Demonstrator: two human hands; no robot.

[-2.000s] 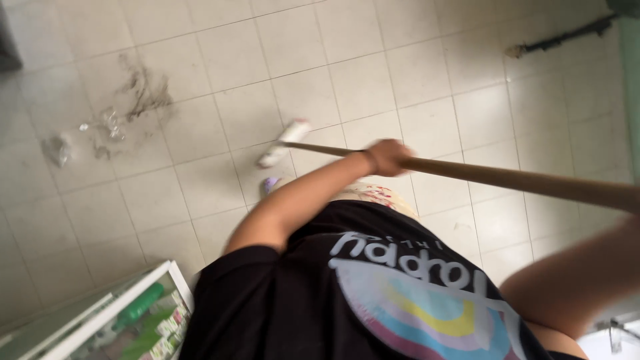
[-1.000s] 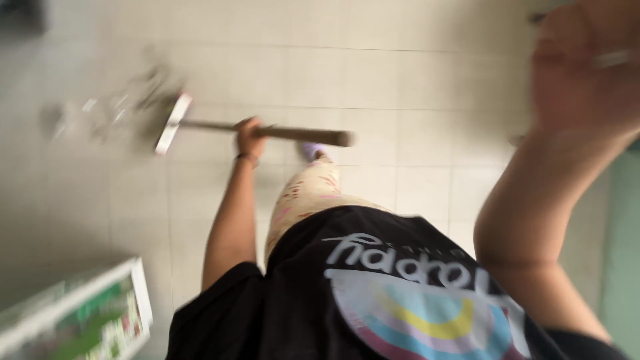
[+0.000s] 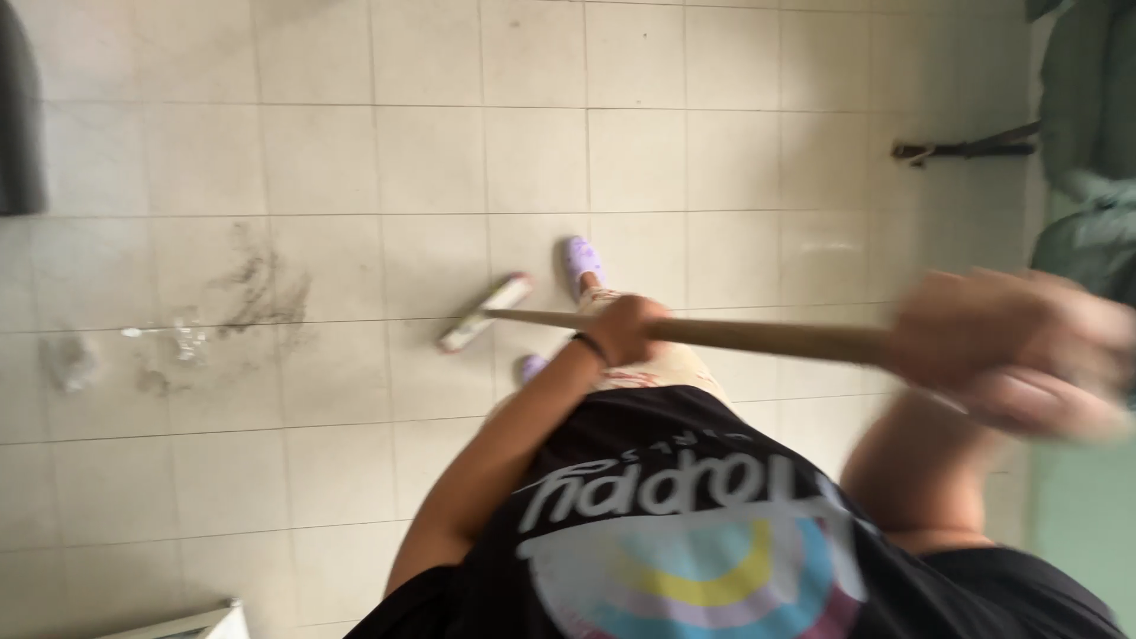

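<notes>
A long-handled broom or floor brush runs across my front, its wooden pole [image 3: 763,340] gripped by both hands. My left hand [image 3: 626,330], with a dark band at the wrist, closes around the pole's middle. Near the upper end, blurred and close to the camera, my right hand [image 3: 1003,355] wraps the pole. The narrow white head [image 3: 484,312] rests on the tiled floor, left of my lilac shoe [image 3: 583,257]. Farther left lie dark dirt smudges [image 3: 266,293] and clear plastic scraps [image 3: 189,337]; bristles are not distinguishable.
Pale floor tiles [image 3: 435,160] spread around me. A black stand leg or pole [image 3: 967,151] reaches in from the right, near dark green bags or cloth [image 3: 1087,115]. A dark object [image 3: 18,115] stands at the left edge, and a white frame corner [image 3: 213,621] shows at the lower left.
One second ago my right hand was raised off the pole; now it grips the upper end. The head has moved from beside the dirt marks back toward my feet.
</notes>
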